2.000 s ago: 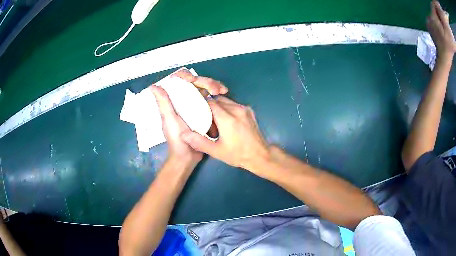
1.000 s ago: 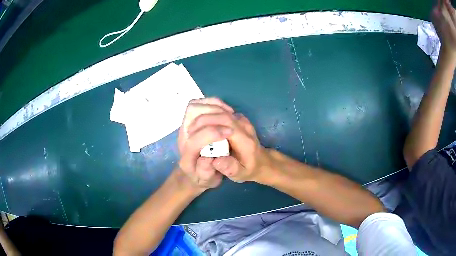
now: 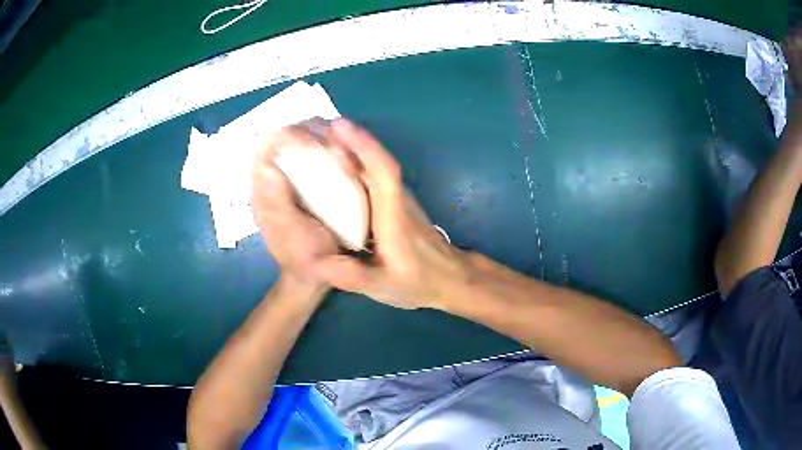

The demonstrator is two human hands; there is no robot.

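A white oval device housing (image 3: 327,189) is held between my two bare hands, its long smooth face turned up; the image is blurred. My left hand (image 3: 290,211) wraps its left side. My right hand (image 3: 396,220) grips its right side, with the thumb across the near end. A small piece of white loop (image 3: 442,233) shows beside my right wrist. A flat white sheet (image 3: 230,176) lies on the dark green worktop (image 3: 457,105), partly hidden behind my hands.
A white edge strip (image 3: 387,33) separates the worktop from the green belt (image 3: 114,53). A thin cord loop (image 3: 230,16) lies on the belt at the top. A neighbour's arm (image 3: 763,206) and crumpled white sheet (image 3: 767,81) are at the right; another arm (image 3: 19,409) is lower left.
The housing has turned from end-on to showing its long face, and my hands have shifted up and left around it. The whole view has moved, so the belt's device body is out of frame.
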